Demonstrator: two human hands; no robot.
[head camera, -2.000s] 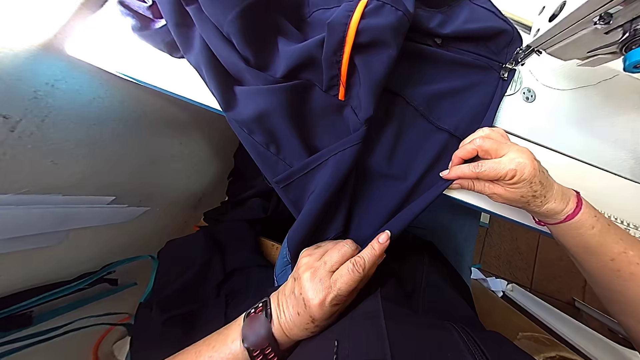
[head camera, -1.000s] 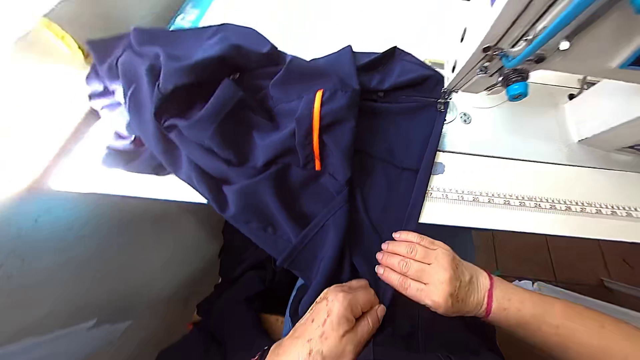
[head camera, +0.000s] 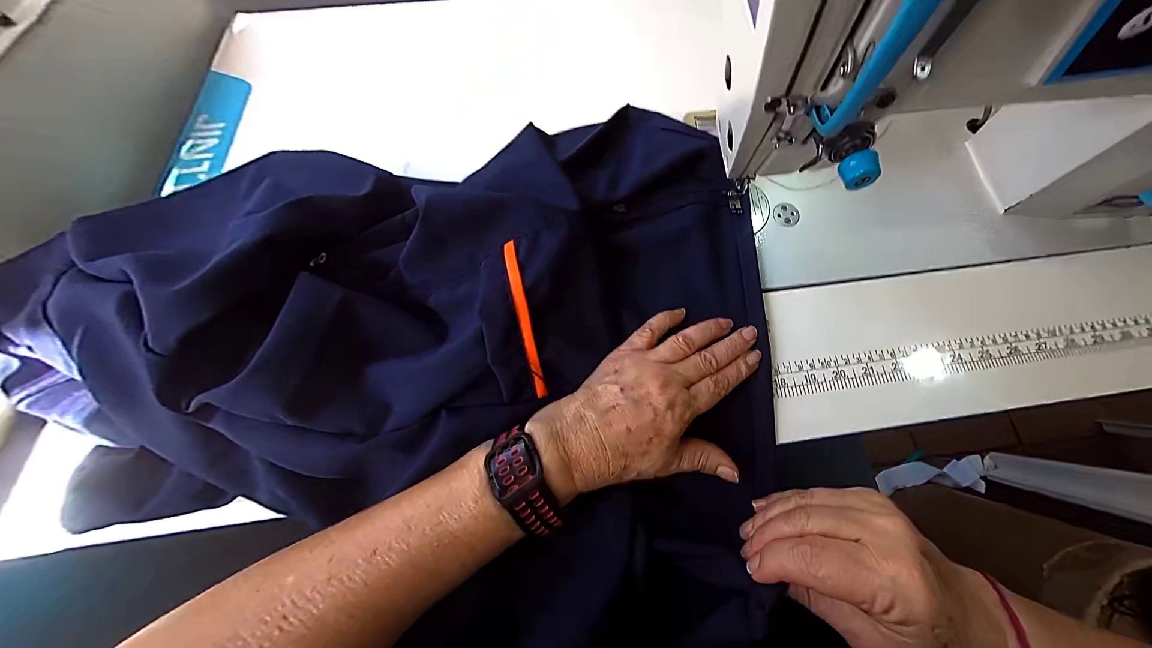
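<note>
A navy blue fabric garment (head camera: 360, 360) with an orange strip (head camera: 525, 319) lies bunched over the white sewing table. Its straight right edge runs up to the presser foot (head camera: 735, 198) of the sewing machine (head camera: 855, 99). Flat on the cloth beside that edge rests my left hand (head camera: 648, 409), fingers slightly apart and pointing right, a watch on its wrist. Lower down, my right hand (head camera: 837, 558) pinches the garment's edge between thumb and fingers; part of the thumb side is hidden.
A measuring tape scale (head camera: 972, 355) runs along the table's front strip, right of the cloth. A blue panel with lettering (head camera: 207, 130) is at the upper left. Below the table at right are a pale bar (head camera: 1062, 486) and a scrap of light cloth (head camera: 931, 474).
My left hand has moved up from the lower part of the garment and now lies flat near its edge. My right hand is lower along the edge. The view has shifted.
</note>
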